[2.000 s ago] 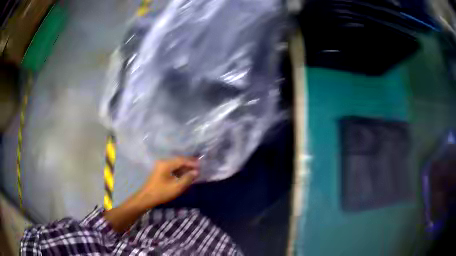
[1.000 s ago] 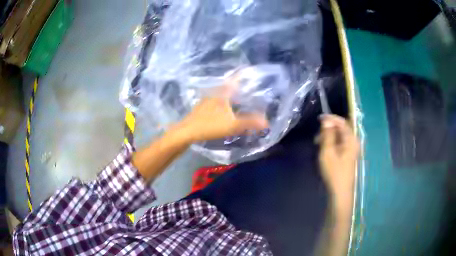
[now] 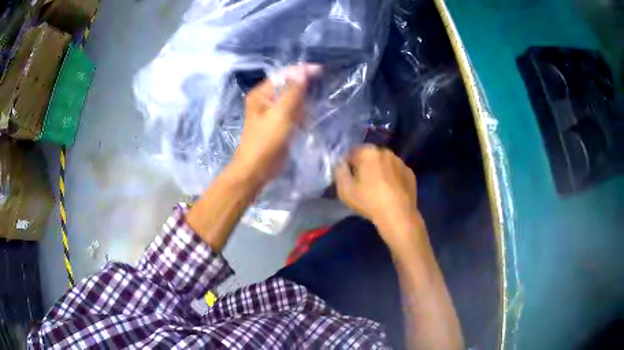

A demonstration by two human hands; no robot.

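A large clear, crinkled plastic bag point(image 3: 198, 89) fills the upper middle, beside the bench. Dark shapes show through its film. My left hand point(image 3: 274, 116) is at the middle of the bag, blurred, with its fingers bunched on the film. My right hand point(image 3: 380, 181) is at the bag's lower right side, thumb and fingers closed on the edge of the film. The fingertips of both hands are blurred. A white label-like patch point(image 3: 268, 219) shows at the bag's lower end.
The green bench point(image 3: 547, 246) runs along the right, with a black moulded tray point(image 3: 575, 116) on it. Cartons point(image 3: 31, 82) and a green crate point(image 3: 68, 99) stand at the far left. Yellow-black tape point(image 3: 65, 219) marks the floor. A red thing point(image 3: 308, 243) shows beside my leg.
My right hand has moved left from the bench edge to the bag and closed on its film. My left hand has moved up the bag. The bag has shifted left and bunched up.
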